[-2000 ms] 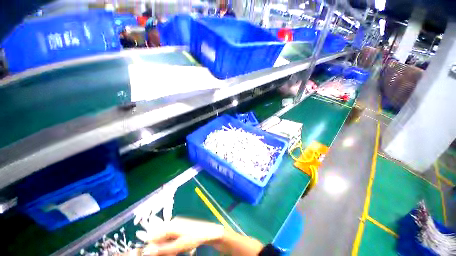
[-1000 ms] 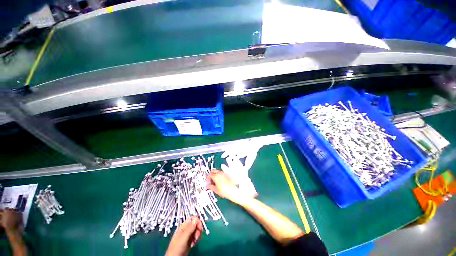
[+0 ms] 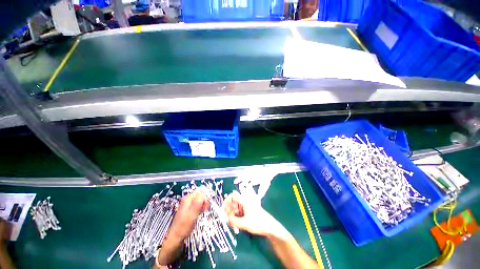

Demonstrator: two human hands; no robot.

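A loose heap of thin white cable assemblies (image 3: 145,226) with small end fittings lies on the green bench in front of me. My left hand (image 3: 190,209) is over the middle of the heap, its fingers curled. My right hand (image 3: 243,213) is at the heap's right edge, just right of my left hand, fingers bent. Both hands are bare and blurred, and I cannot tell whether either holds a strand. Empty white gloves (image 3: 258,181) lie behind my right hand. A blue tote (image 3: 337,181) full of the same strands stands tilted at the right.
A small strand pile (image 3: 45,216) lies far left beside a printed sheet (image 3: 16,210) and another person's hand (image 3: 4,231). A labelled blue crate (image 3: 223,143) sits under the grey rail (image 3: 173,97). Yellow tape (image 3: 308,226) and an orange item (image 3: 457,228) are at the right.
My left hand has moved up from the heap's front edge onto its middle. My right hand has shifted slightly right and down. The view has tilted up a little.
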